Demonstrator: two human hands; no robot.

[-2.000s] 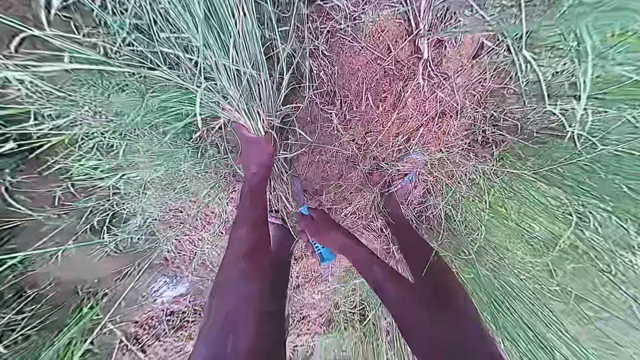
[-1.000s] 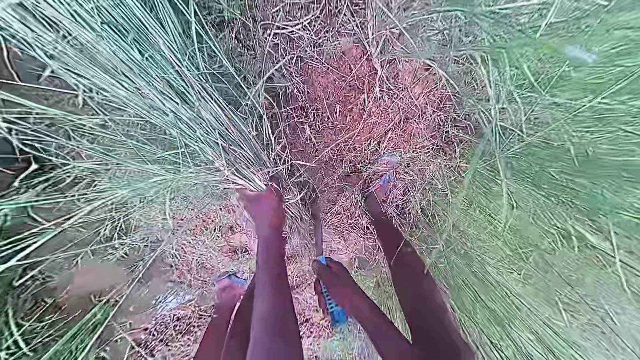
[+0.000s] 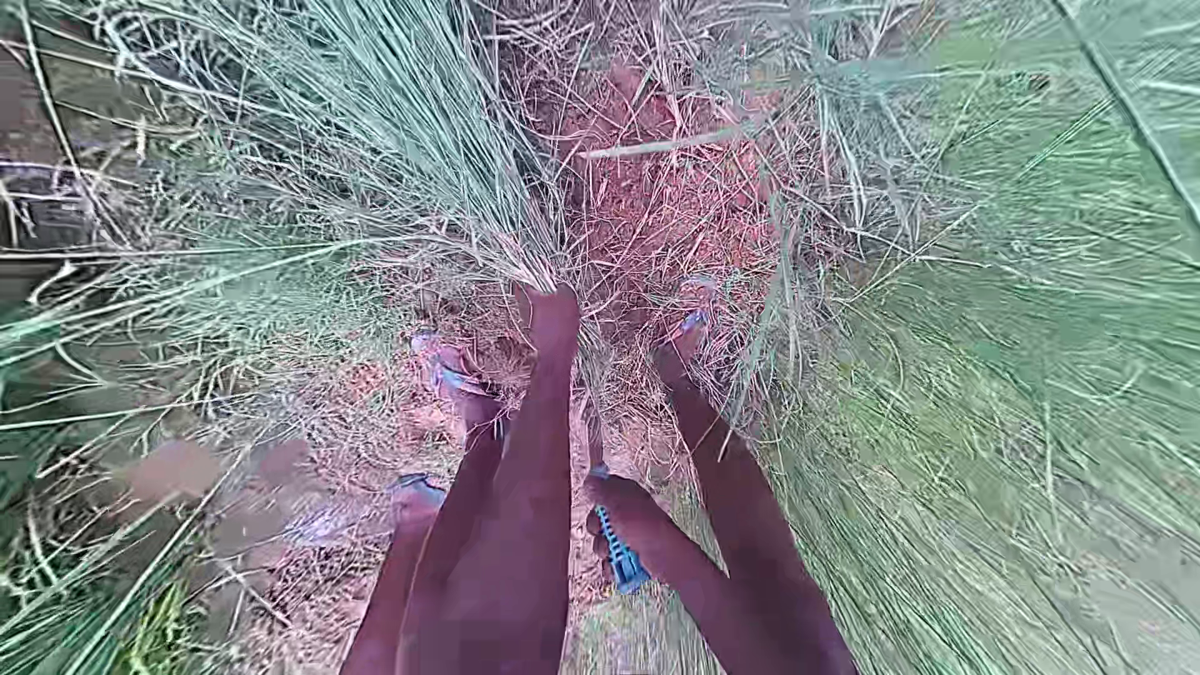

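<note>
My left hand (image 3: 551,314) is closed round the lower stems of a large bunch of long green grass (image 3: 441,141), whose blades fan up and to the left. My right hand (image 3: 626,511) grips the blue ribbed handle of a bladed hand tool (image 3: 626,562), below and to the right of my left hand. Its narrow metal blade (image 3: 594,431) points up toward the stems; the blade's far end is lost among the grass, so its shape cannot be told.
My sandalled foot (image 3: 689,333) stands on the right amid dry straw. Feet in light footwear (image 3: 445,366) show on the left. Reddish soil with cut stalks (image 3: 675,197) lies ahead, and tall green grass (image 3: 1031,375) fills the right side.
The left hand still holds the grass bunch and the right hand still holds the blue-handled tool. More of the feet at the left has come into view.
</note>
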